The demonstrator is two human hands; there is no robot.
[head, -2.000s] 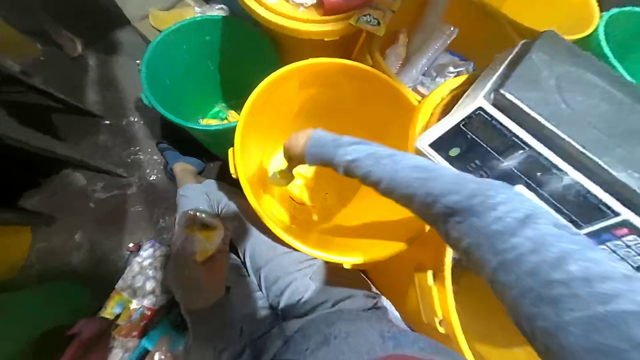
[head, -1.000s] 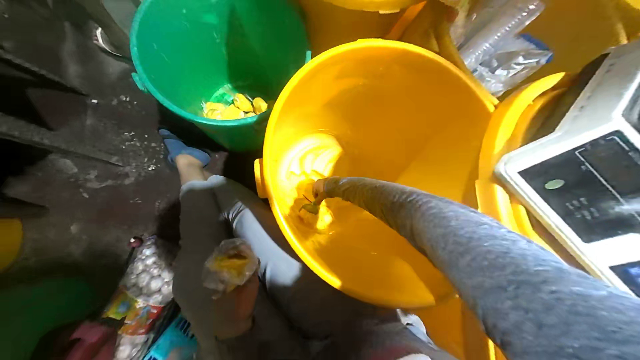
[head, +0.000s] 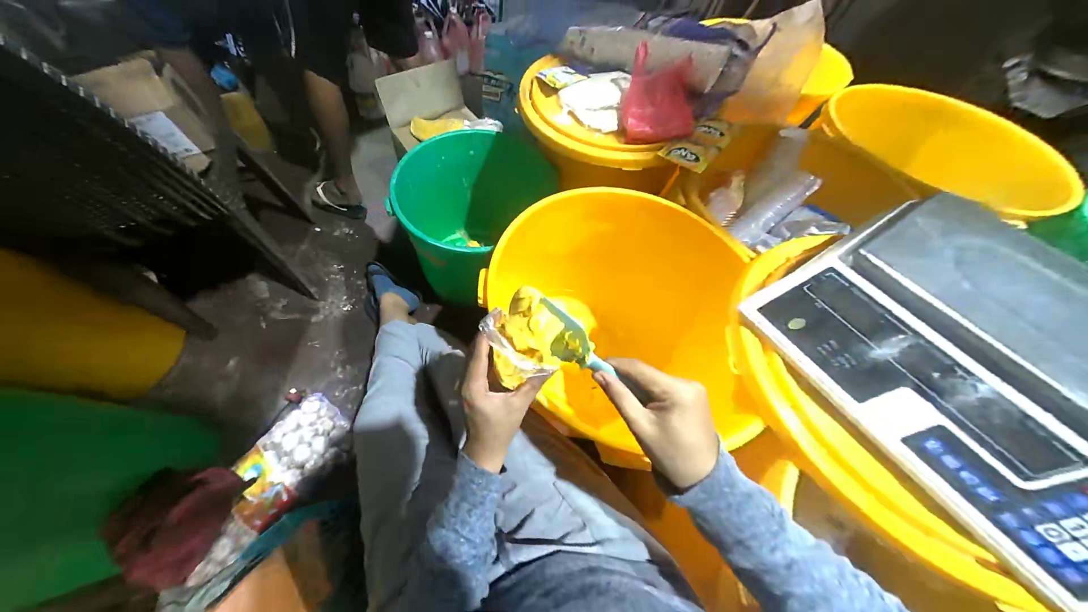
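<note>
My left hand (head: pixel 495 410) holds up a small clear plastic bag (head: pixel 511 368) with a soft yellow substance (head: pixel 529 327) bulging from its mouth. In my right hand (head: pixel 667 416) is the handle of a small green spatula or scoop (head: pixel 568 333), its blade smeared with yellow and touching the filling at the bag's opening. Both hands are over the near left rim of a large yellow plastic bucket (head: pixel 671 263). More yellow material shows inside that bucket behind the bag, partly hidden by it.
A green bucket (head: pixel 467 183) stands behind on the left. At right a digital scale (head: pixel 922 365) rests on another yellow bucket. A red plastic bag (head: pixel 654 106) lies on a lidded yellow bucket. A bag of white round items (head: pixel 302 433) is at lower left. A person's leg (head: pixel 327 127) is beyond.
My right hand has come up from inside the yellow bucket to the bag, with the scoop. My left hand has raised the bag from beside my leg to the rim. The view has shifted.
</note>
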